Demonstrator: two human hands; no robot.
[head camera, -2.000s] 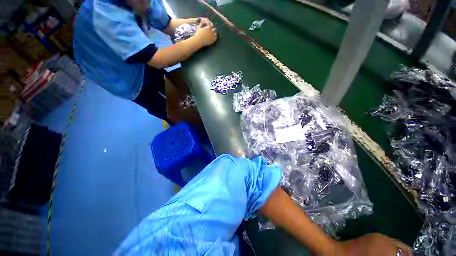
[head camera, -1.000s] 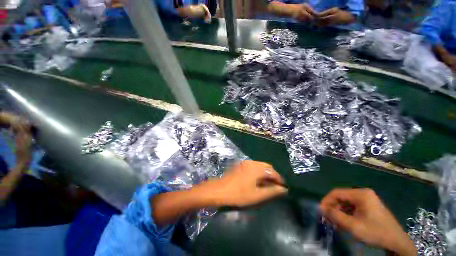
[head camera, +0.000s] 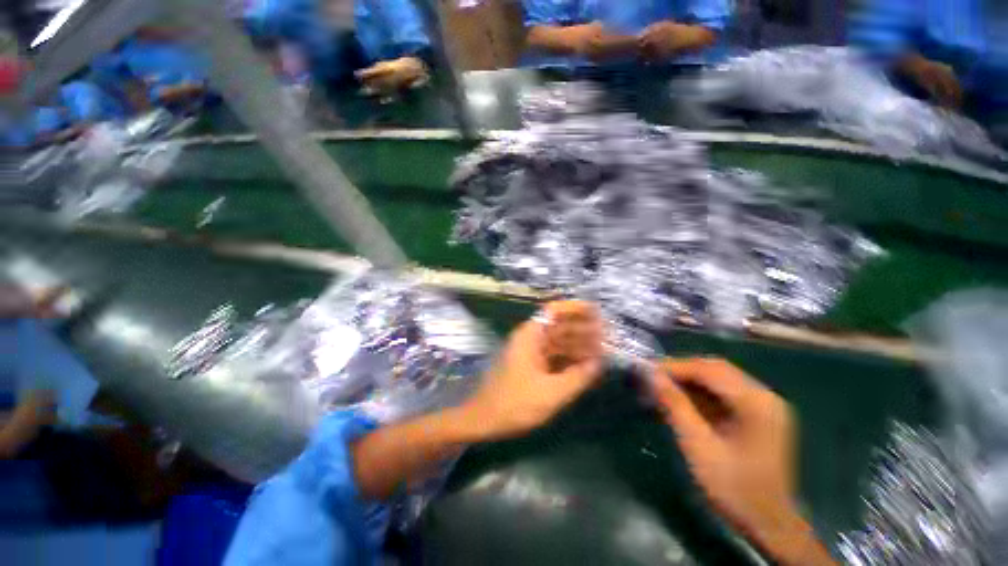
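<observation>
My left hand (head camera: 544, 365) is raised over the bench with its fingers curled. My right hand (head camera: 730, 431) is just to its right, thumb and fingers pinched together. A small, blurred, shiny piece (head camera: 630, 359) shows between the fingertips of both hands; it may be a small clear bag, but blur hides its shape and which hand grips it. A large clear bag of parts (head camera: 381, 343) lies left of my left hand. A loose pile of silver rings (head camera: 912, 503) lies at the lower right.
A large heap of small glinting bags (head camera: 663, 221) lies beyond the pale seam strip (head camera: 486, 284). A grey post (head camera: 298, 155) stands at the left. A milky clear bag (head camera: 973, 354) is at the right edge. People in blue smocks sit across and at the left.
My hands have risen from low over the bench and come close together, with a shiny piece between them. The view has turned slightly and is more blurred.
</observation>
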